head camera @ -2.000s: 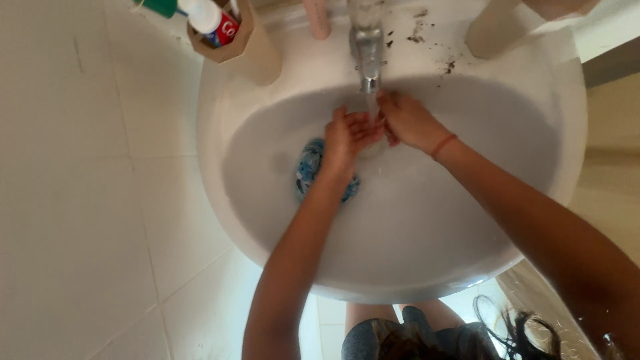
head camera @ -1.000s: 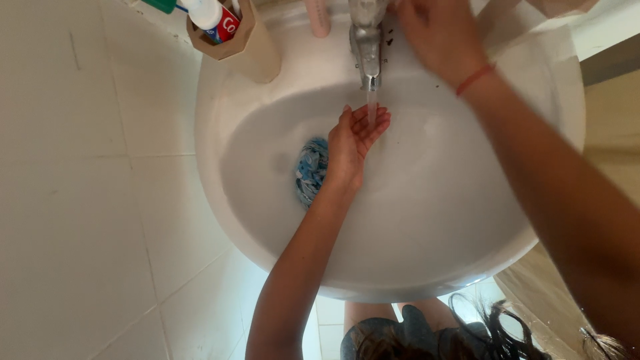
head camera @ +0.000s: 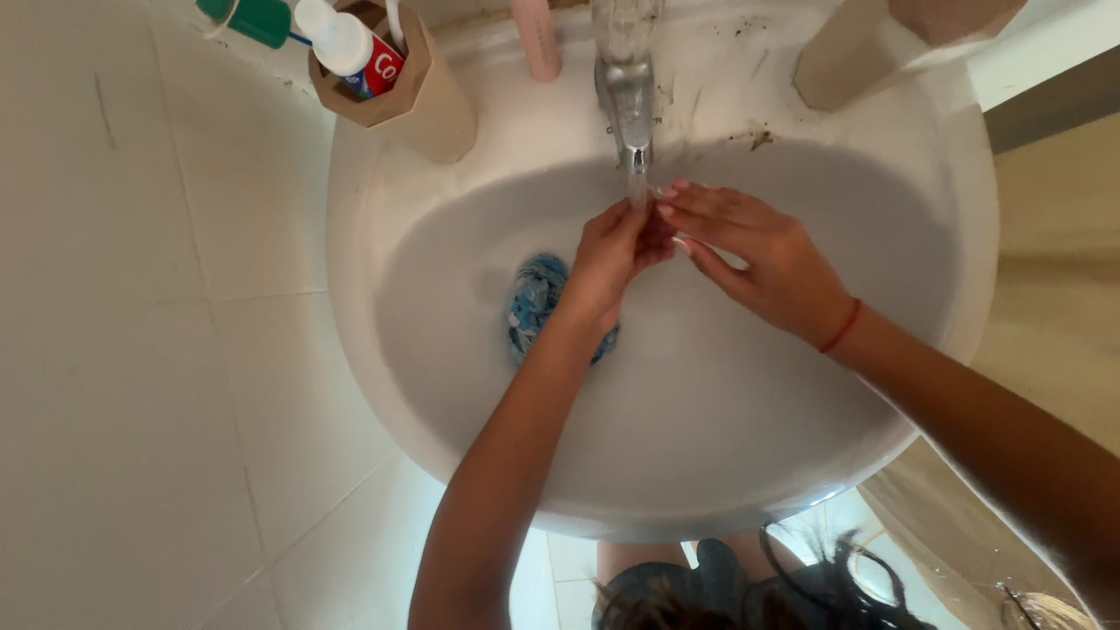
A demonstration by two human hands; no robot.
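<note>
Water runs from the metal faucet (head camera: 632,114) of a white washbasin (head camera: 700,420). My left hand (head camera: 612,254) is cupped in the stream, its fingers partly curled, and no object shows in it. Close at its right, my right hand (head camera: 752,249) has its fingers extended toward the water and the left fingers; whether the hands touch is unclear. A red cord circles the right wrist. A bunched blue patterned cloth (head camera: 532,302) lies in the basin, partly hidden behind my left hand and wrist.
A beige faceted cup (head camera: 429,105) holding a Colgate toothpaste tube (head camera: 372,66) stands at the basin's back left, beside a green object (head camera: 254,19). A pink tube-like item (head camera: 535,39) is left of the faucet. Another beige container (head camera: 844,57) stands back right. Dark specks mark the rim.
My right hand has come down from beside the faucet's top to the running water near my left hand. The dark specks right of the faucet look fewer than two seconds ago.
</note>
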